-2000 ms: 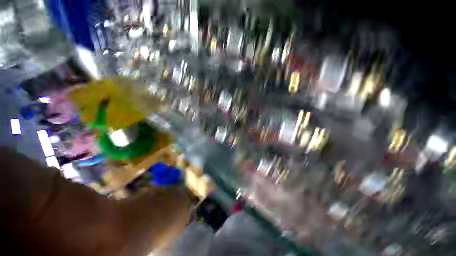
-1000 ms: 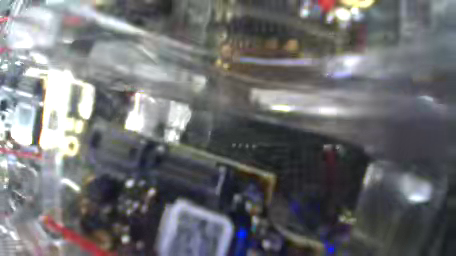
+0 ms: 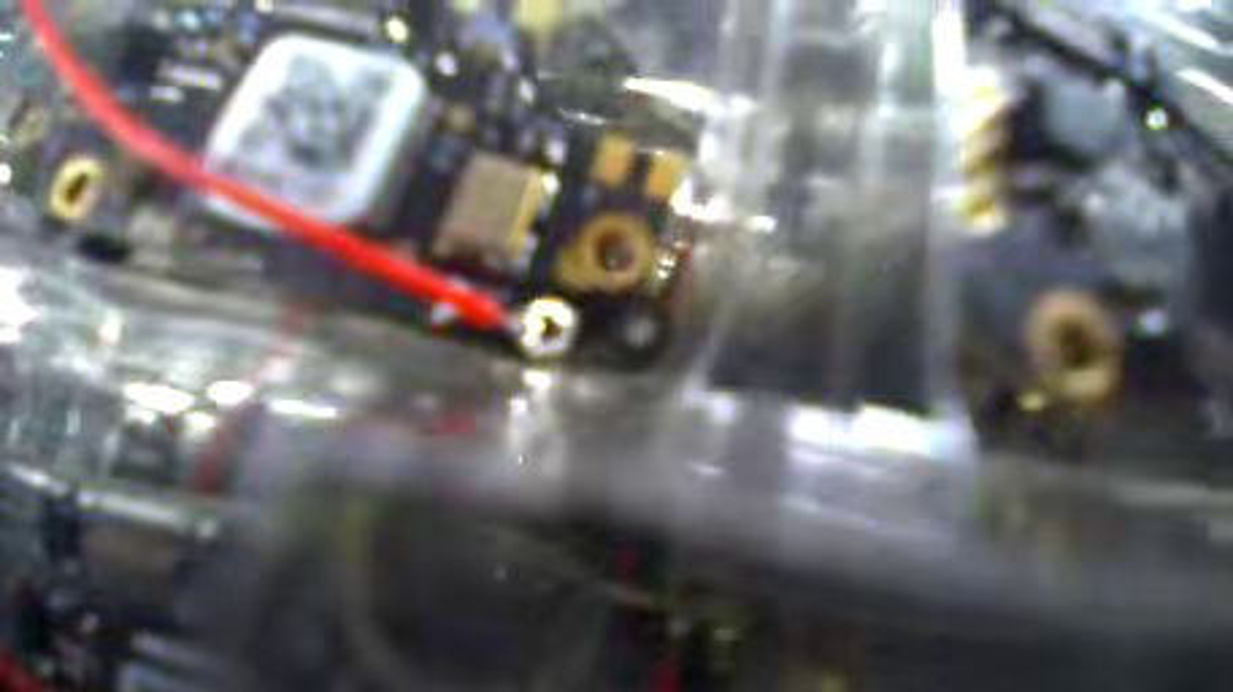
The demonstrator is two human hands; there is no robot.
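Observation:
A black circuit board point(image 3: 406, 243) lies very close to the camera at the upper left. It has a white square label with a code point(image 3: 318, 129), gold-ringed holes and small gold pads. A red wire point(image 3: 271, 216) runs from the top left to a shiny silver joint point(image 3: 546, 327) at the board's lower edge. Clear plastic point(image 3: 838, 203) surrounds the board in blurred walls and ridges. Neither of my hands is in view.
Part of another dark board point(image 3: 1072, 345) with a gold-ringed hole shows at the right behind clear plastic. A blurred plastic ridge point(image 3: 879, 500) crosses below. Dark, unclear parts and bits of red wire show at the bottom.
The view has gone from a blurred bench with a large blurred hand at the left to a close-up of boards. Since then, the labelled board has shifted up and left in the picture.

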